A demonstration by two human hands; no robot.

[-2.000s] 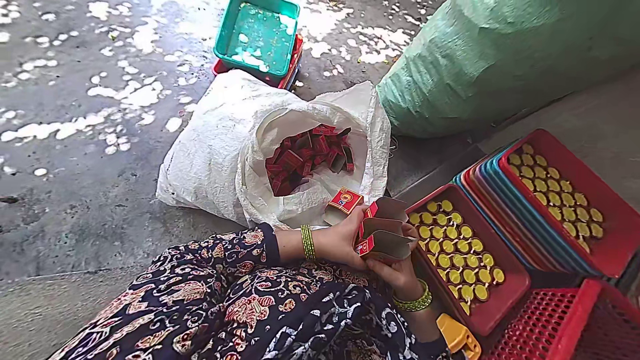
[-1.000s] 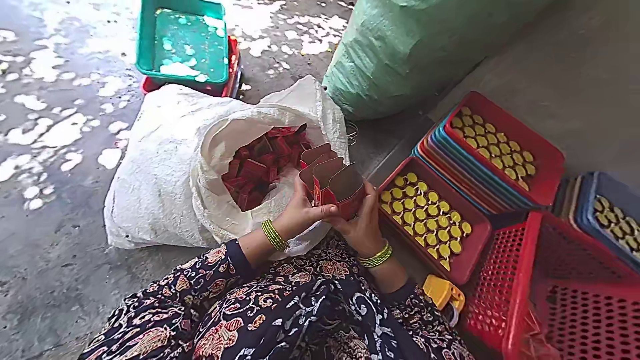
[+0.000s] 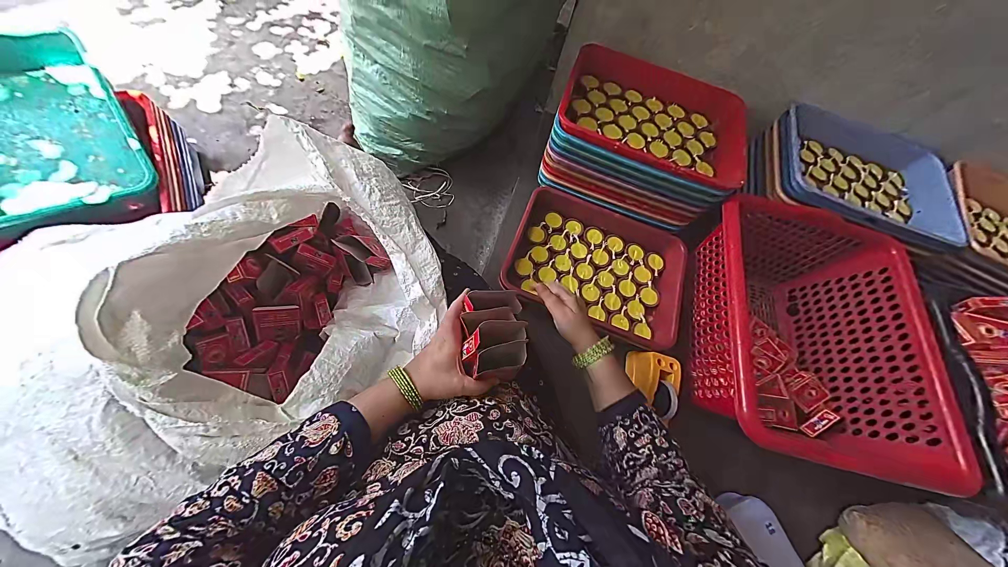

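My left hand (image 3: 445, 358) holds several open red cardboard boxes (image 3: 494, 335) in a row, their brown insides showing. To its left, a white woven sack (image 3: 386, 205) gapes around many similar red boxes (image 3: 276, 323). My right hand (image 3: 568, 315) reaches over the left edge of a red plastic tray (image 3: 669, 315) filled with rows of round yellow-topped pieces (image 3: 600, 257). Its fingertips are by the lower-left pieces; whether they touch or hold one, I cannot tell. Green bangles circle both wrists.
Behind the tray rises a stack of trays (image 3: 622, 177); a blue tray (image 3: 929, 213) of similar pieces stands farther right. A red perforated basket (image 3: 858, 465) holds some red boxes. Near my right forearm lies a yellow tool or holder (image 3: 652, 374). A green sack (image 3: 441, 79) and teal tray (image 3: 134, 169) stand behind.
My right hand has left the red boxes and moved right to the tray of yellow-topped pieces. The boxes stay in my left hand. The view has turned right.
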